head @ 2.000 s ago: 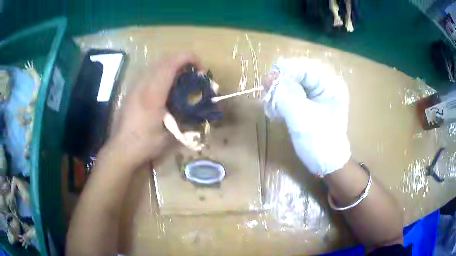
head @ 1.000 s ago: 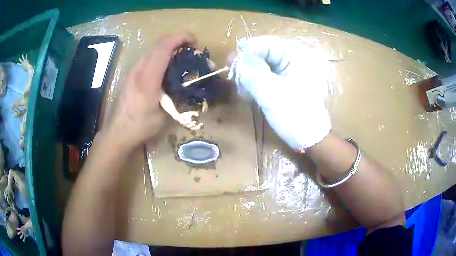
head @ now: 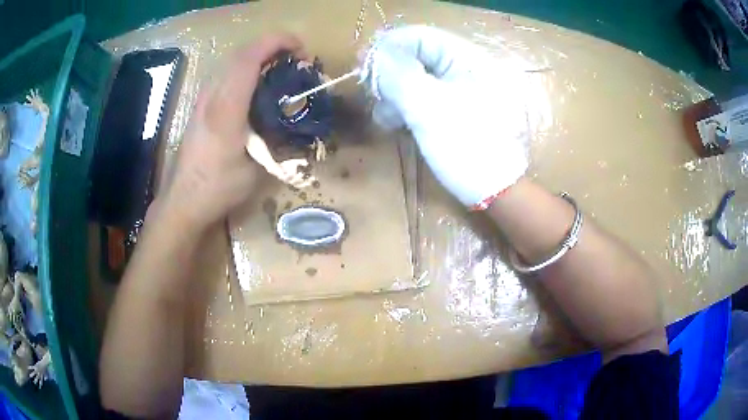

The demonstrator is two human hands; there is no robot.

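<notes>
My bare left hand holds a black ragged part with a round socket facing up. A cream arm with spread fingers sticks out below it. My right hand, in a white knit glove, holds a thin pale swab; its tip is at the rim of the socket. The fingertips on the swab are partly hidden by the glove. A small oval glue cup sits below on a cardboard pad with brown spots around it.
A green crate with cream figure parts stands at the left, beside a black phone. A small orange-red and black packet lies below the phone. A bottle and nippers lie at the right. A blue bin is lower right.
The swab tip has moved left from the black part's right side to its socket. The view has shifted, so the bench sits higher in the picture. Both hands keep their holds.
</notes>
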